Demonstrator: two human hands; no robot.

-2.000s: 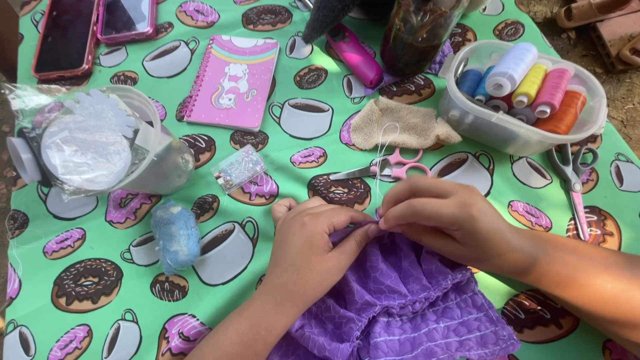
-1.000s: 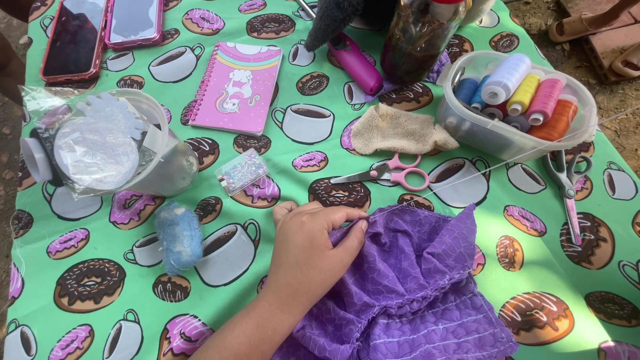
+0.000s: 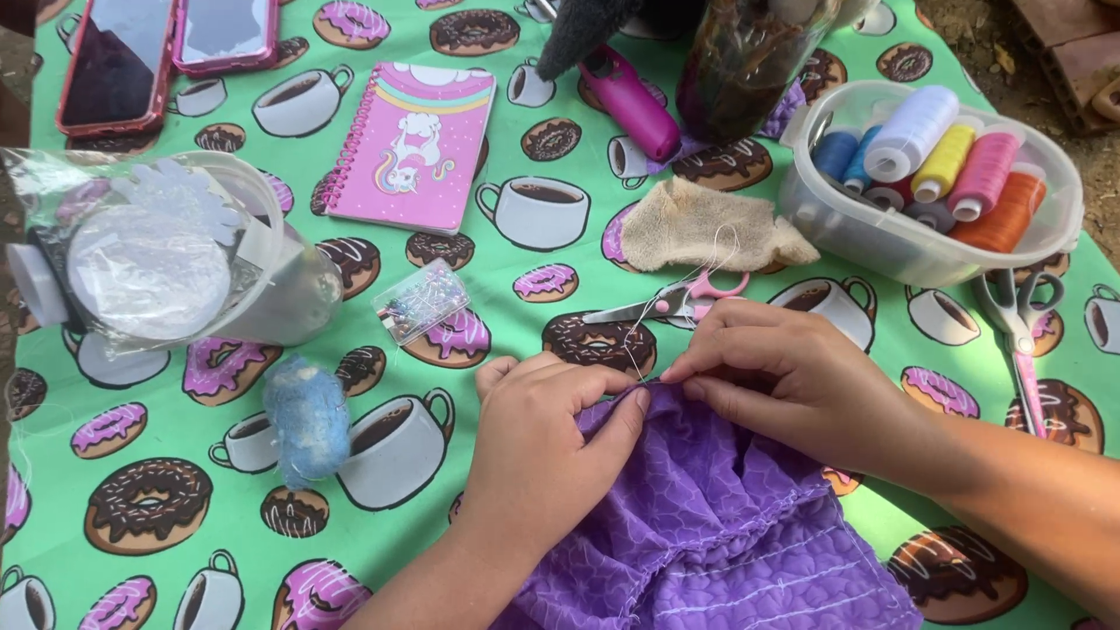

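Note:
Purple patterned fabric, gathered and stitched with pale thread, lies at the bottom centre. My left hand pinches its top edge between thumb and index finger. Close beside it, my right hand has its fingertips together at the same edge; a needle is too small to make out. White thread loops up from between the hands, over pink-handled scissors and onto a beige cloth scrap. Left of my left hand is a blue fuzzy bundle, with a small clear box of pins above it.
A plastic tub of thread spools stands at the right, grey-handled scissors below it. At the left lies a clear container with a plastic bag. Farther back are a pink spiral notebook, two phones, and a glass jar.
My right hand, out of view one second ago, is back at the fabric's top edge beside my left hand. The thread that stretched to the right now lies in loops above the hands.

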